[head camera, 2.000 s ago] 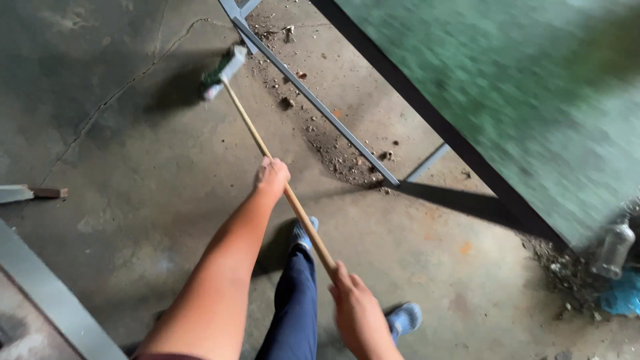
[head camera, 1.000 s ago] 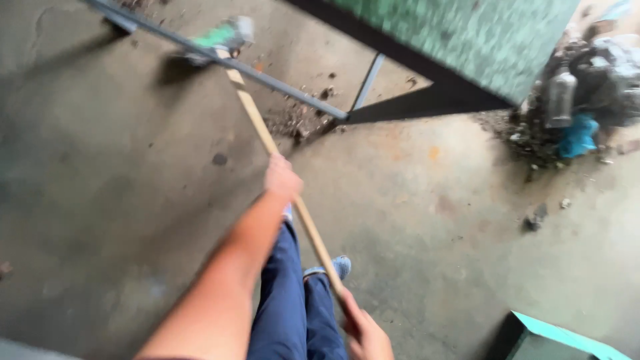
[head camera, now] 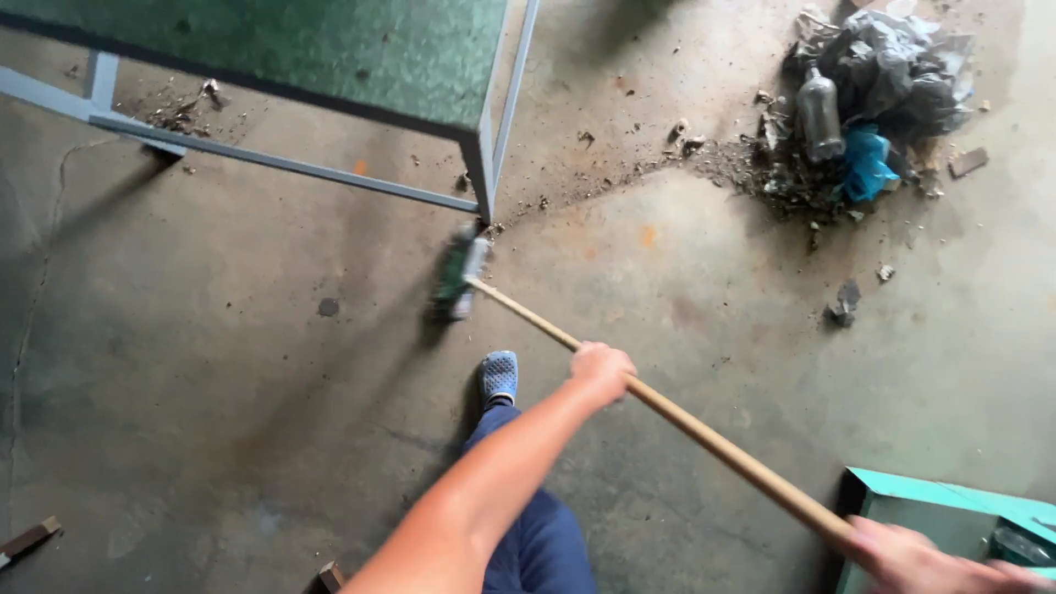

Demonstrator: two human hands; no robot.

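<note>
A push broom's wooden handle slants across the view from lower right to upper left. My left hand is closed around its middle, and my right hand, somewhat blurred, grips it near its end at the lower right. The broom head, green and grey and also blurred, is on the concrete floor just below the foot of a metal table leg. Dirt and small debris trail from that leg toward a heap with a clear bottle, a blue plastic bag and grey plastic bags.
A green-topped table with a low metal rail stands at the upper left. A turquoise-edged box is at the lower right. More debris lies behind the rail. Wood pieces poke in at lower left. My foot wears a blue clog.
The view has shifted strongly to the right. The broom head, earlier by the table's rail farther left, is now beside the leg at the table's corner. Both hands remain on the handle.
</note>
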